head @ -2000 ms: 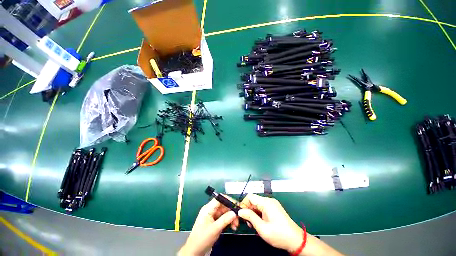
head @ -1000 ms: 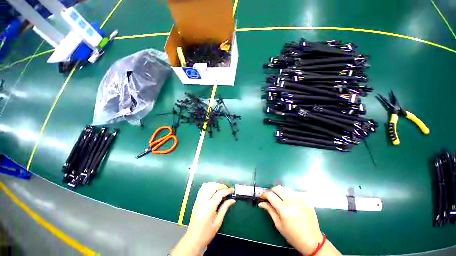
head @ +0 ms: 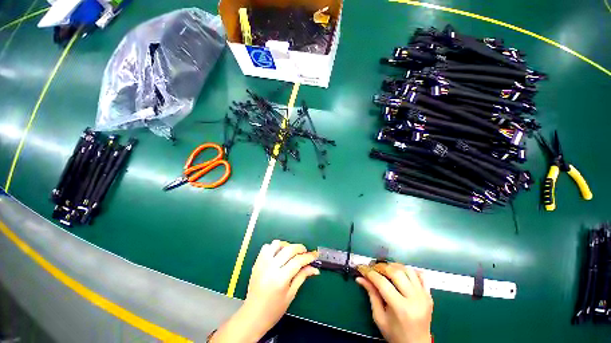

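Note:
A black wire harness (head: pixel 333 266) lies along the front edge of the steel ruler (head: pixel 450 281), near its left end. A black cable tie (head: pixel 350 242) is around the harness and its tail sticks up. My left hand (head: pixel 277 275) holds the harness's left end between thumb and fingers. My right hand (head: pixel 396 295) holds its right end, its fingers partly over the ruler. Both harness ends are hidden by my fingers. Dark tape (head: pixel 478 286) crosses the ruler towards its right end.
A loose tie pile (head: pixel 271 134), orange scissors (head: pixel 208 166), a small harness bundle (head: pixel 92 176), a plastic bag (head: pixel 161 70) and an open cardboard box (head: pixel 285 63) lie left and behind. A large harness pile (head: pixel 462 117), yellow-handled pliers (head: pixel 560 171) and another bundle (head: pixel 595 275) lie right.
From two seconds ago, both hands have brought the harness down from in front of the ruler onto its edge. Since one second ago, the right hand's fingers have shifted and the view has tilted.

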